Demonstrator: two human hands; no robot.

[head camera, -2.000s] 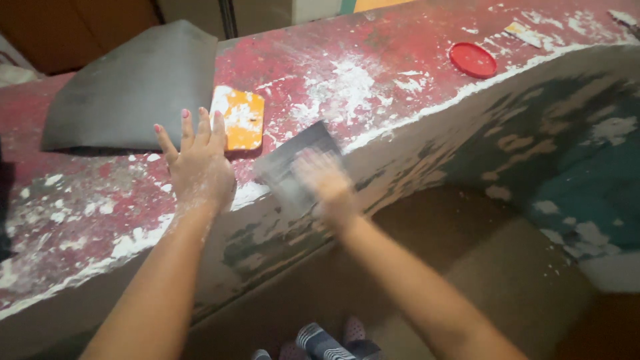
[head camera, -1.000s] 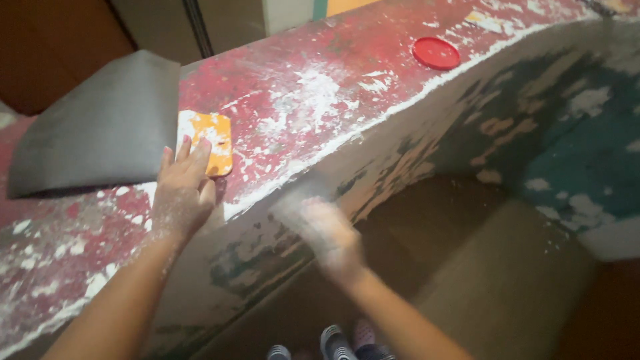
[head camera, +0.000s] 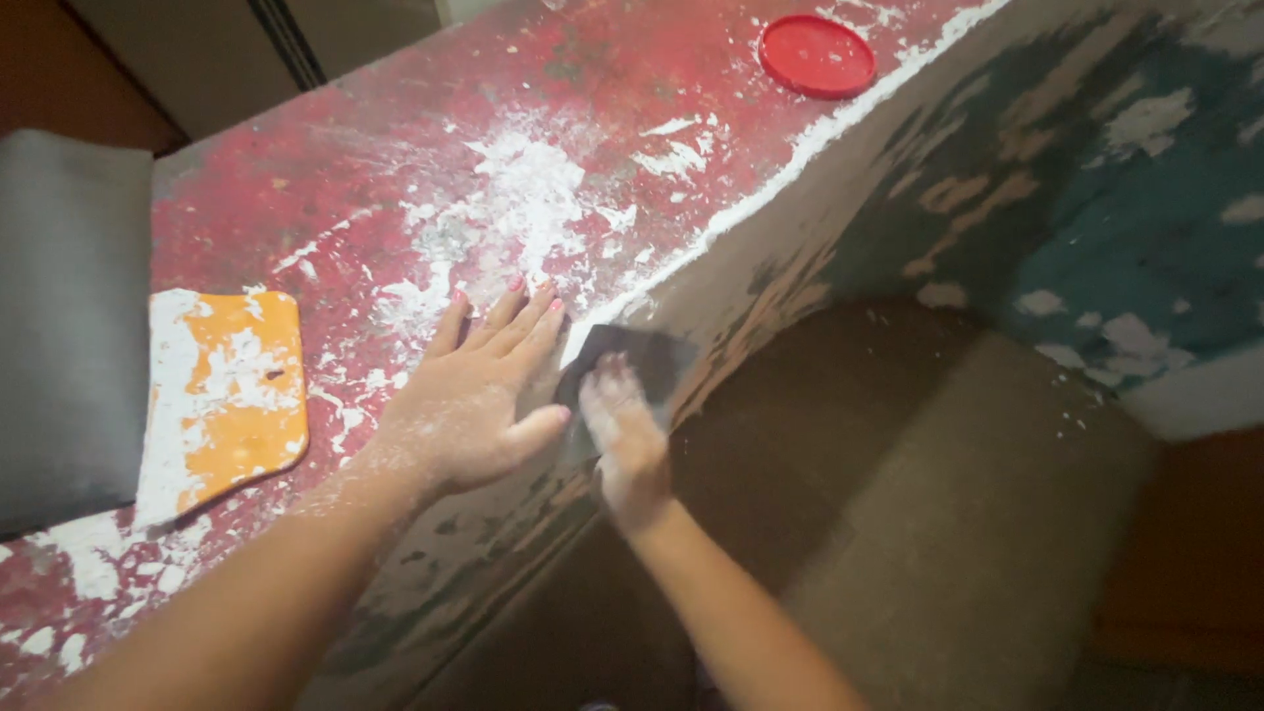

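Observation:
My left hand [head camera: 479, 395] lies flat with fingers spread on the red, white-spattered top of a low wall [head camera: 375, 247], near its edge. Just right of it, my right hand [head camera: 627, 434] presses a dark sheet of sandpaper [head camera: 652, 355] against the wall's side, right below the white filler along the edge [head camera: 731, 212]; the hand is slightly blurred. An orange plastic scraper [head camera: 247, 375], smeared with white filler, rests on the top to the left of my left hand.
A larger grey sheet [head camera: 69, 326], curled, stands at the far left beside the scraper. A round red plastic lid [head camera: 818, 56] lies on the top near the edge. Below is a brown floor [head camera: 918, 513]; a patchy teal wall [head camera: 1136, 227] curves round at the right.
My left hand has moved right, from beside and on the orange scraper to the bare wall top near the edge. My right hand has stayed with the sandpaper at the edge. The view has shifted closer.

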